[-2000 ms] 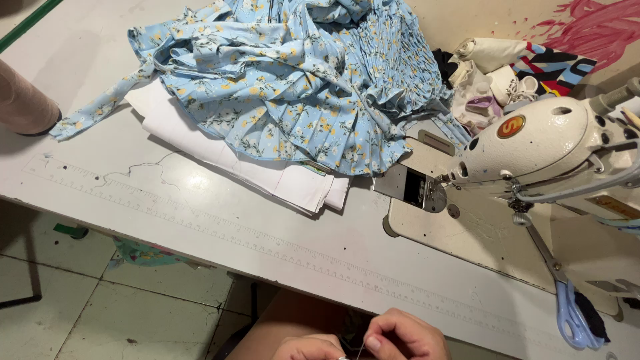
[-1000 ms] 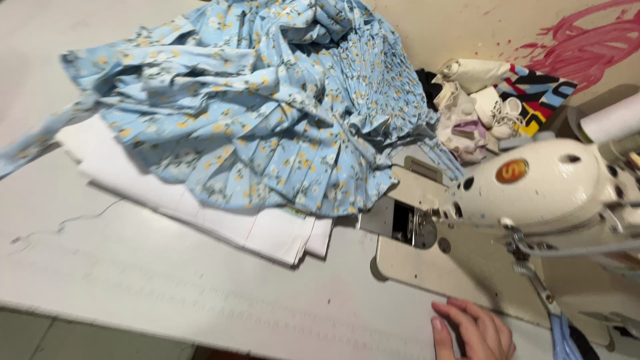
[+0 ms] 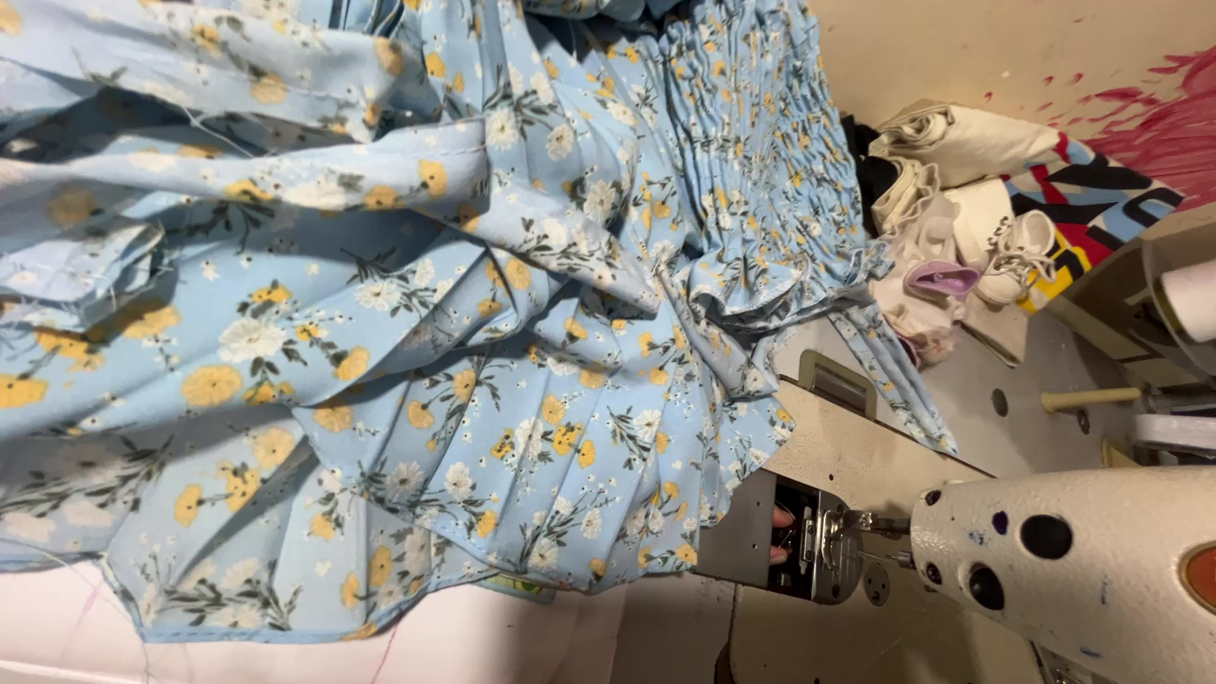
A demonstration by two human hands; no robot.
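The fingertips of one of my hands (image 3: 781, 535) show through the opened bobbin area under the needle plate of a white sewing machine (image 3: 1026, 560); the rest of that hand is hidden beneath the table, and which hand it is I cannot tell. Just right of the opening are the presser foot and needle bar (image 3: 874, 522). A light blue floral pleated garment (image 3: 532, 380) with a shirred part lies left of the machine, its edge beside the metal slide plate (image 3: 736, 532). No other hand is visible.
White paper sheets (image 3: 513, 636) lie under the garment. Behind the machine bed sit a heap of cloth pieces (image 3: 959, 228) and a small white shoe (image 3: 1016, 256) against the wall. A thread cone (image 3: 1192, 299) stands at the right edge.
The view has moved much closer to the machine. A hand rested on the table front one second ago; now only fingertips show in the bobbin opening. Two seconds ago both hands were together at the table's front edge.
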